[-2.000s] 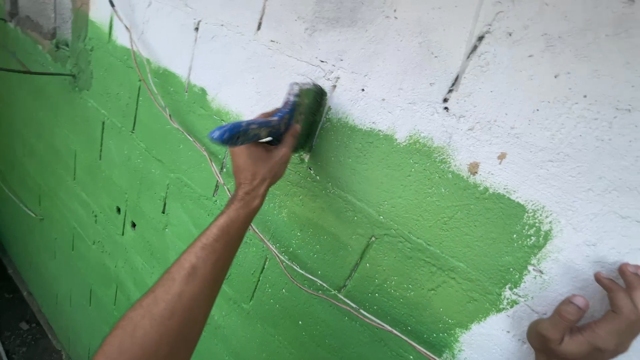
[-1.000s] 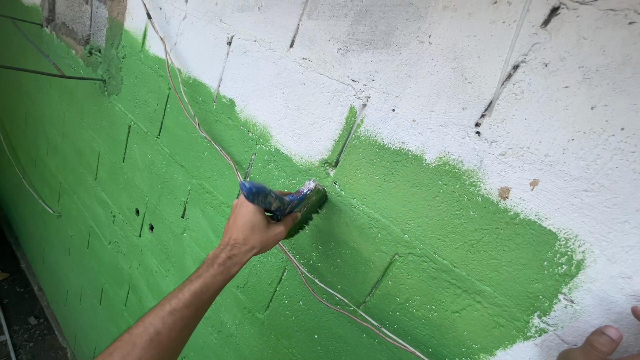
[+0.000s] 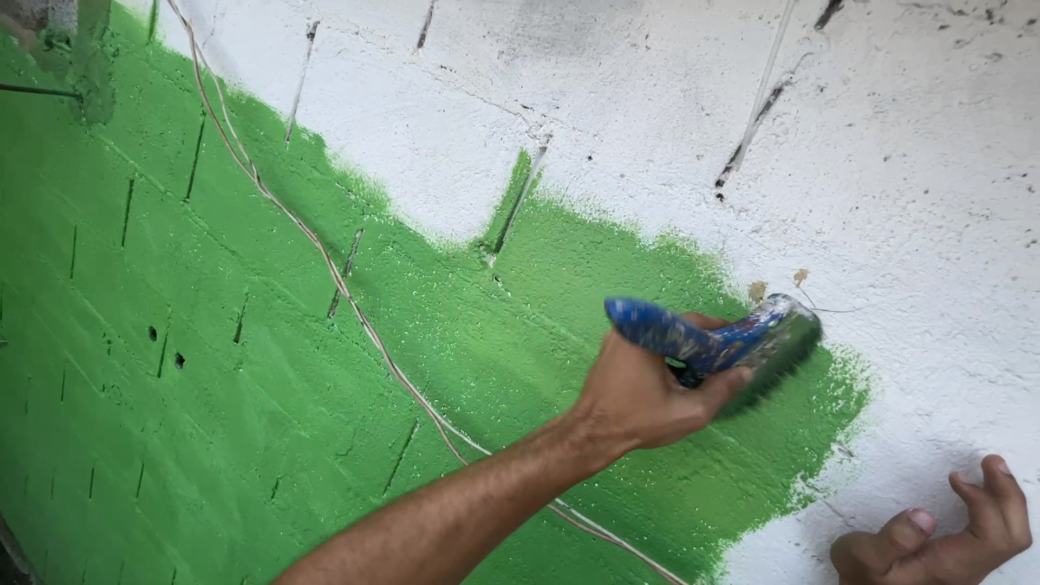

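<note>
My left hand (image 3: 658,390) grips the paint-spattered blue handle of a wide brush (image 3: 719,341), whose dark green bristles press on the block wall near the right edge of the green paint (image 3: 455,341). Beyond that ragged edge the wall is white (image 3: 918,203). At the lower right is my right hand (image 3: 934,528), holding nothing, its fingers bent and apart over the white part. Whether it touches the wall I cannot tell.
Thin twisted cables (image 3: 325,256) run diagonally down the wall and pass behind my left forearm. Narrow vertical joints (image 3: 751,134) and small holes (image 3: 179,359) mark the blocks. A dark rod or cable (image 3: 36,89) crosses the far upper left.
My left hand with the brush has moved down from beside the upper joint, then right to the right part of the green area. More of my right hand shows than one second ago.
</note>
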